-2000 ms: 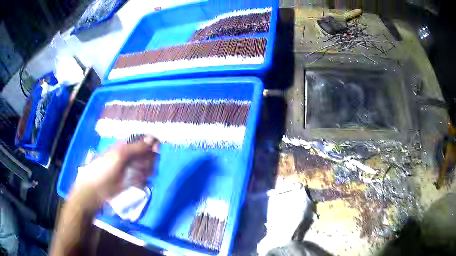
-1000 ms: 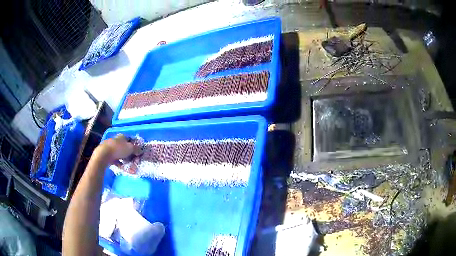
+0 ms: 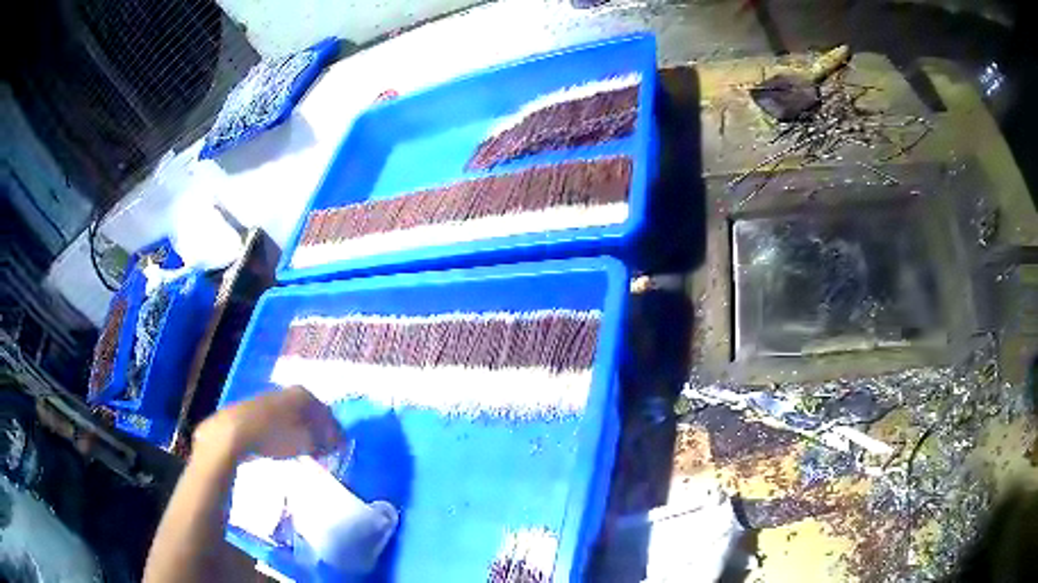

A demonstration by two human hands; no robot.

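Observation:
My left hand [image 3: 273,427] is bare and reaches in from the lower left, over the near blue tray [image 3: 612,376]. Its fingers are curled down just above a crumpled white cloth [image 3: 336,518]. A small pale glint shows at the fingertips; I cannot tell if they hold leads. A long row of brown-red leads [image 3: 444,342] with white ends lies along the tray's far side. A smaller bunch [image 3: 524,558] lies at its near right, cut off by the picture's edge. My right hand is not in view.
Behind is another blue tray [image 3: 644,148] with two rows of leads. Right is the solder pot [image 3: 837,285], with loose offcuts [image 3: 825,131] behind and dross [image 3: 876,438] in front. A white object [image 3: 689,541] lies at the near edge. Small blue trays stand left.
My left hand has moved from the near tray's middle to the left end of the lead row, then down toward the white cloth. The view has shifted, with the trays lower in the picture.

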